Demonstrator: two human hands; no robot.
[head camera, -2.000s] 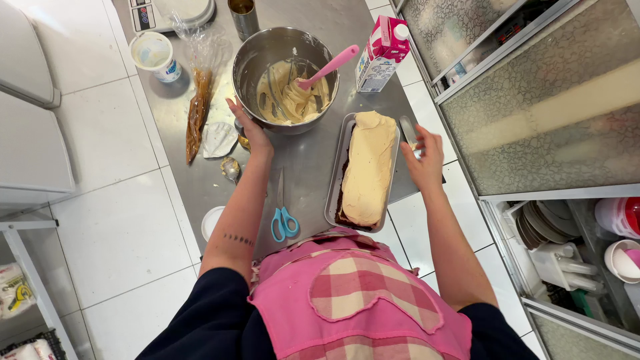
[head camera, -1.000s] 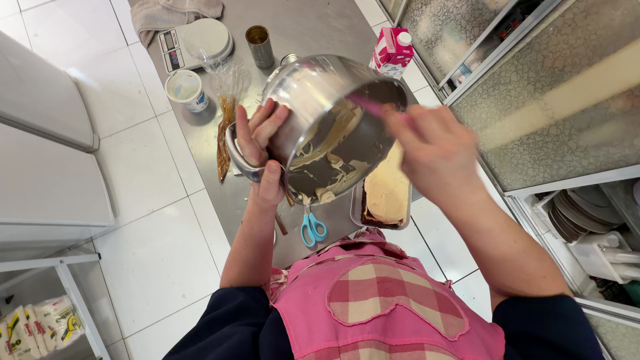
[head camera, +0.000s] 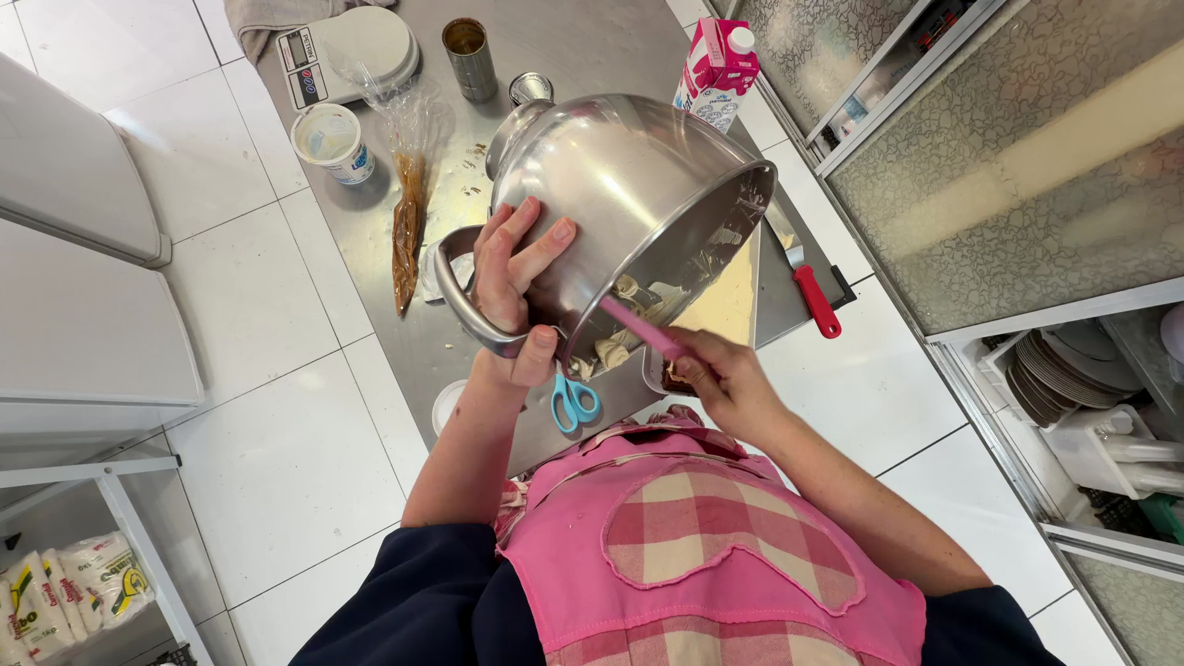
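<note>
My left hand (head camera: 518, 277) holds a stainless steel mixing bowl (head camera: 629, 166) by its side and handle, tilted with its mouth toward the lower right. Pale cream (head camera: 615, 350) clings inside near the lower rim. My right hand (head camera: 731, 379) grips a pink spatula (head camera: 643, 328), whose head reaches into the bowl and is hidden by the rim or cream. Partly hidden behind the bowl, a cream-topped cake (head camera: 731, 301) sits in a rectangular pan. Blue-handled scissors (head camera: 573, 404) lie below the bowl.
On the steel table (head camera: 365, 240) are a digital scale (head camera: 347, 55), a plastic tub (head camera: 333, 146), a piping bag with brown filling (head camera: 407, 231), a metal can (head camera: 470, 60), a pink-and-white carton (head camera: 717, 74) and a red-handled spatula (head camera: 816, 301). Glass-fronted cabinets stand at the right.
The bowl, upright on the table in the earliest frame, is now lifted and tilted. My right hand, empty-looking near the cake pan then, now holds the pink spatula inside the bowl.
</note>
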